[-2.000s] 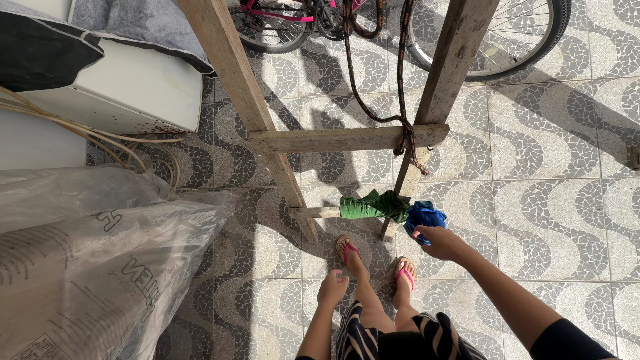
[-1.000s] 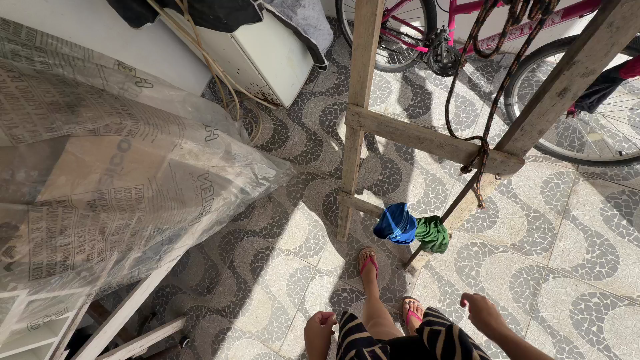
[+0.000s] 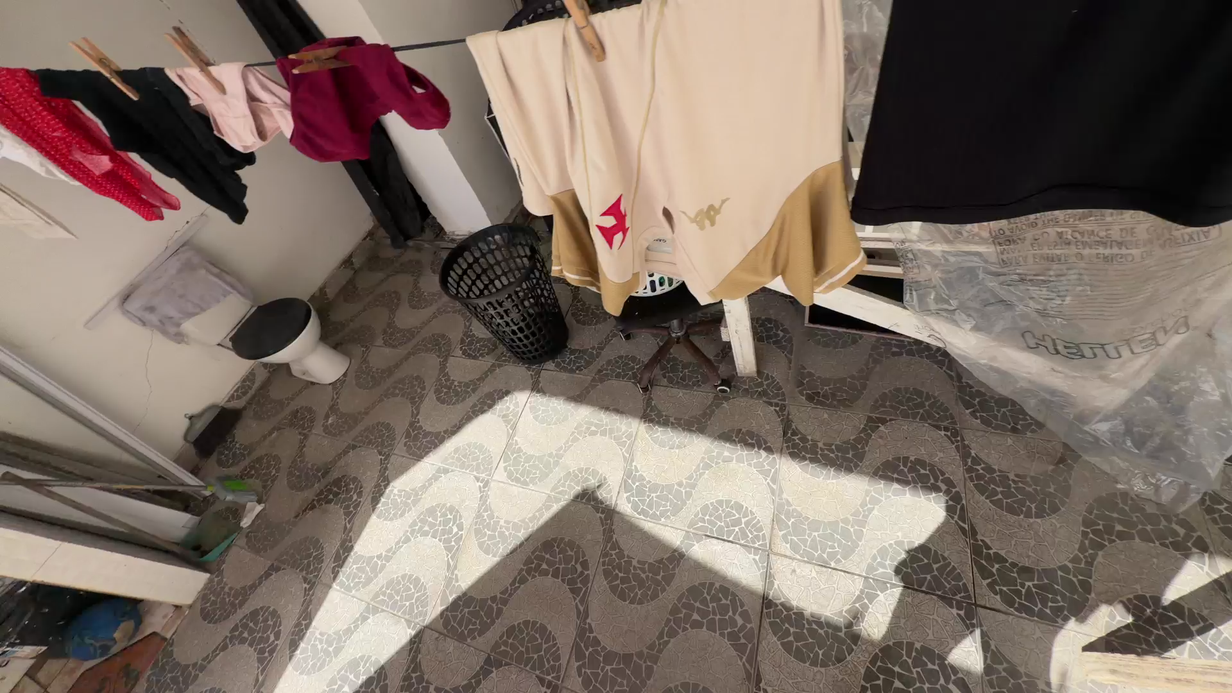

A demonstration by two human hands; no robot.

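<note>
Neither of my hands shows in the head view. Across the top runs a clothesline (image 3: 428,44) with laundry on it. Beige shorts with tan side panels (image 3: 712,125) hang at top centre, a wooden clothespin (image 3: 584,29) at their upper edge. A black garment (image 3: 1044,111) hangs to their right. Left of the shorts are a maroon garment (image 3: 332,101), a pale pink one (image 3: 236,101), a black one (image 3: 159,125) and a red patterned one (image 3: 82,135), with several wooden clothespins near them.
A black perforated plastic basket (image 3: 505,294) stands on the patterned tile floor, left of a wheeled chair base (image 3: 681,351). A toilet (image 3: 306,339) is by the left wall. Clear printed plastic sheeting (image 3: 1088,356) drapes at right. A dustpan (image 3: 217,529) lies at lower left.
The view has swung away from the wooden frame, the bicycle and the blue and green cloths to the hanging laundry. Both hands, seen a second ago, have left the view.
</note>
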